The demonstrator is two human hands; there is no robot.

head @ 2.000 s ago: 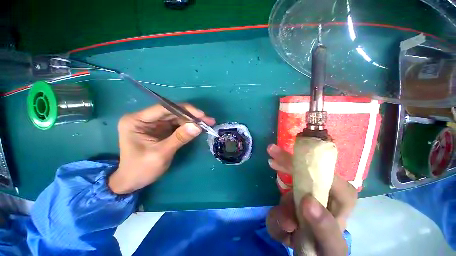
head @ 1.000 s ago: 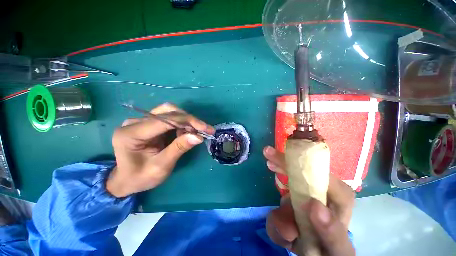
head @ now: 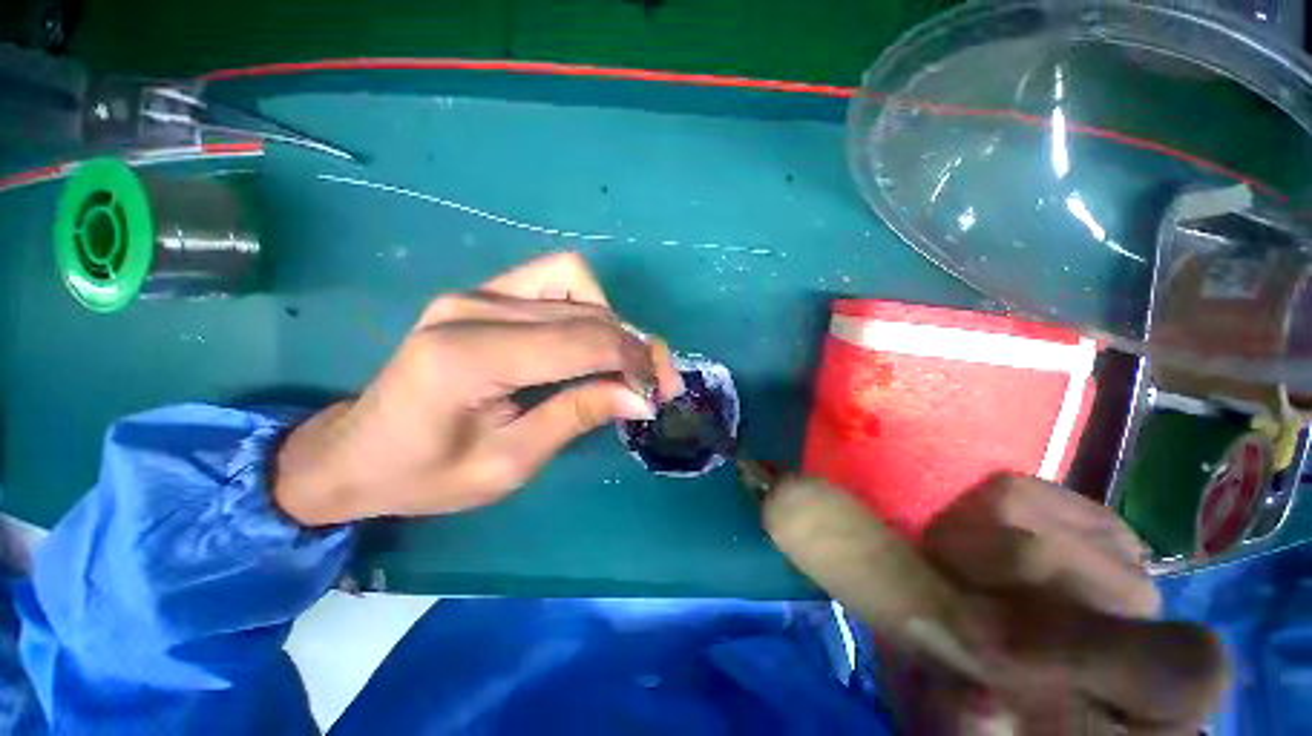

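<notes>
The small round black workpiece [head: 694,430] lies on a whitish round patch in front of me. My left hand [head: 497,388] is over its upper left edge, fingertips pinched together; the tweezers are mostly hidden by the fingers. My right hand [head: 1058,604] is blurred at the lower right and closed around the cream handle of the soldering iron [head: 849,539]. The iron lies low and slanted, its front end pointing up-left at the workpiece's right edge. Its tip is too blurred to tell if it touches.
A red pad with white tape strips [head: 921,417] lies right of the workpiece. The clear plastic hood [head: 993,187] and a metal tray with tape rolls [head: 1137,431] are at the right. The green-flanged solder spool [head: 104,235] is at the left, below a grey pointed tool [head: 158,115]. Thin wire [head: 475,216] crosses the mat.
The iron has swung from upright over the red pad down and left to the workpiece. My left hand has shifted right, closer over the workpiece, and the tweezers have become mostly hidden. The view has shifted slightly.
</notes>
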